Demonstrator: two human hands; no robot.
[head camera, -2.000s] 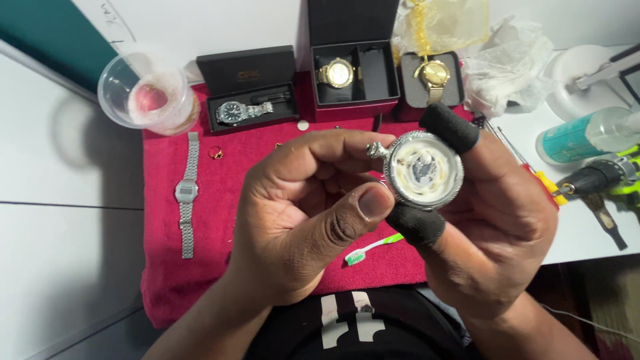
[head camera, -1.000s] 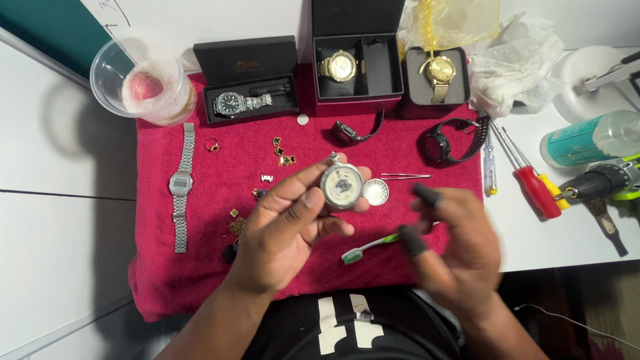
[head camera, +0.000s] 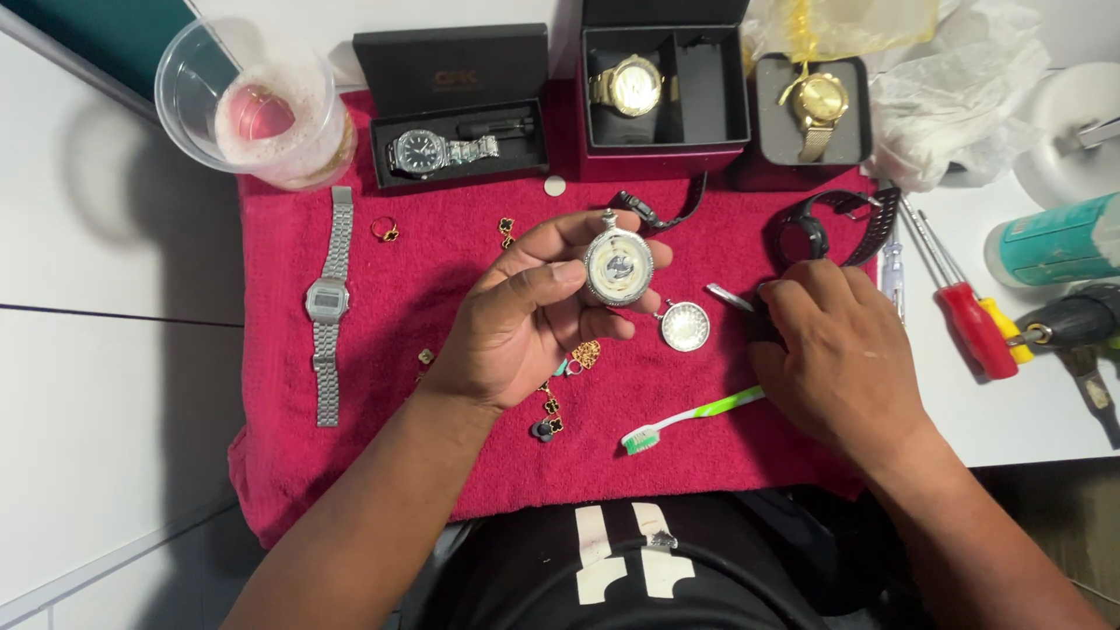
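Above the middle of a red towel (head camera: 289, 367), my left hand (head camera: 542, 306) holds an open pocket watch case (head camera: 619, 268) by its rim, a pale worn face showing. My right hand (head camera: 831, 350) is over the towel's right side, its fingers closed on metal tweezers (head camera: 729, 297) whose end sticks out to the left. Between the hands lies a round silver watch cover (head camera: 684, 326). A toothbrush (head camera: 691, 420) with green bristles lies below, its handle end near my right hand. Finger covers are mostly hidden there.
Boxed watches (head camera: 420, 151) line the back beside a plastic cup of foamy liquid (head camera: 262, 114). A silver digital watch (head camera: 328, 299) lies left, black watches (head camera: 801, 236) behind. Gold jewelry (head camera: 551, 407) is scattered centrally. Screwdrivers (head camera: 978, 332) and a teal bottle (head camera: 1054, 241) are at right.
My right hand has left the pocket watch and moved right, down to the towel, where it has taken hold of the tweezers that lay there. My left hand still holds the watch.
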